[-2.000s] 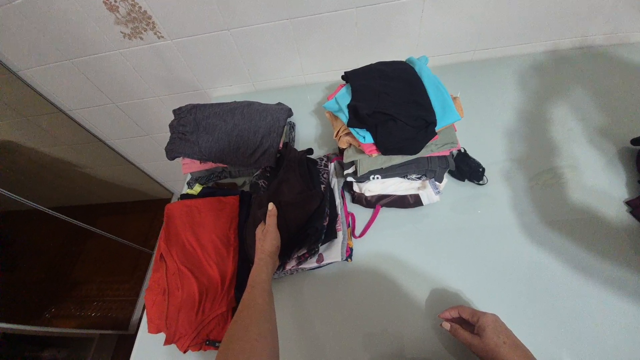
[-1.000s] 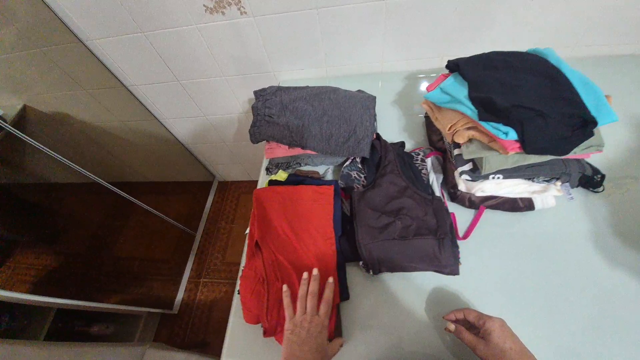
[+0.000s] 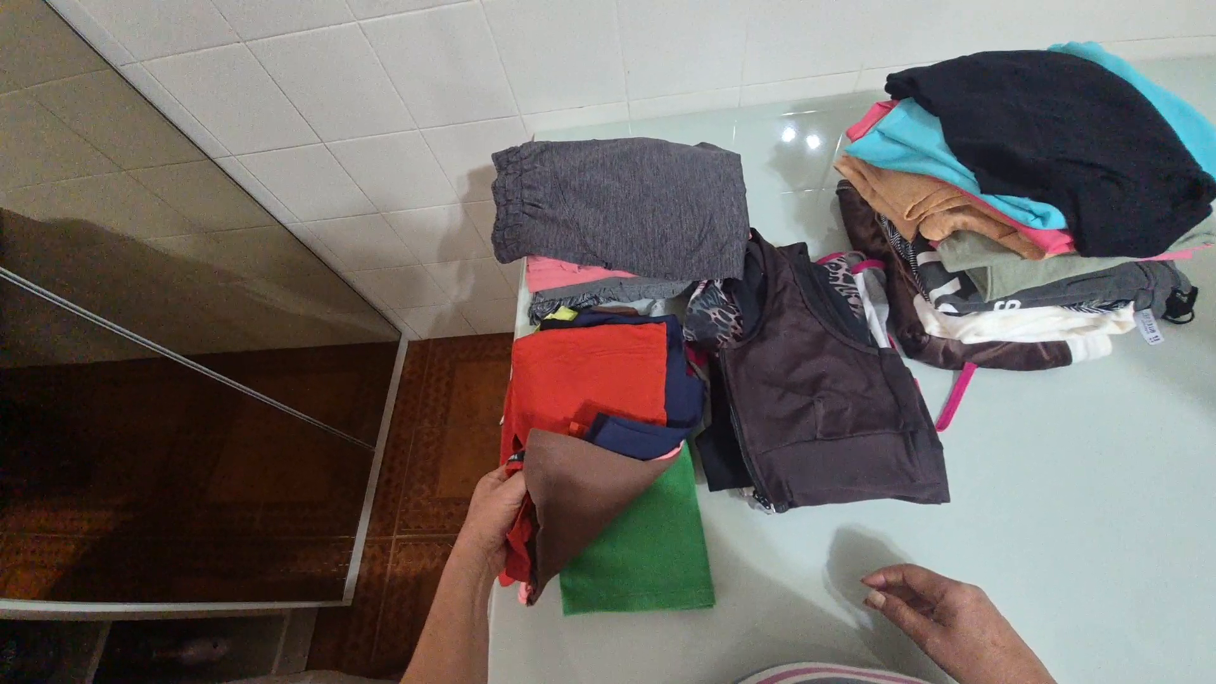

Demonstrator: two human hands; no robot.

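My left hand [image 3: 496,513] grips the near left corner of the stack with the folded red cloth [image 3: 589,380], lifting red, navy and brown layers. The brown cloth [image 3: 579,494] is folded back, and a green cloth [image 3: 646,560] lies flat beneath it. My right hand [image 3: 926,608] hovers at the lower right with fingers loosely curled, holding nothing. Right of the red stack lies a dark brown zip vest [image 3: 836,408] on other garments. Folded gray heather fabric with an elastic edge [image 3: 627,204] tops the stack behind.
A tall pile at the back right has a black garment [image 3: 1054,142] on top, with a pink strap [image 3: 957,397] hanging out. The pale glass-like tabletop [image 3: 779,560] meets a white tiled wall [image 3: 570,57]. At left are a sliding door [image 3: 190,456] and brown floor tiles [image 3: 446,418].
My left hand has gone from the dark vest to the red stack, first flat on top, now lifting its corner. The green cloth has come into sight. The view has shifted left.
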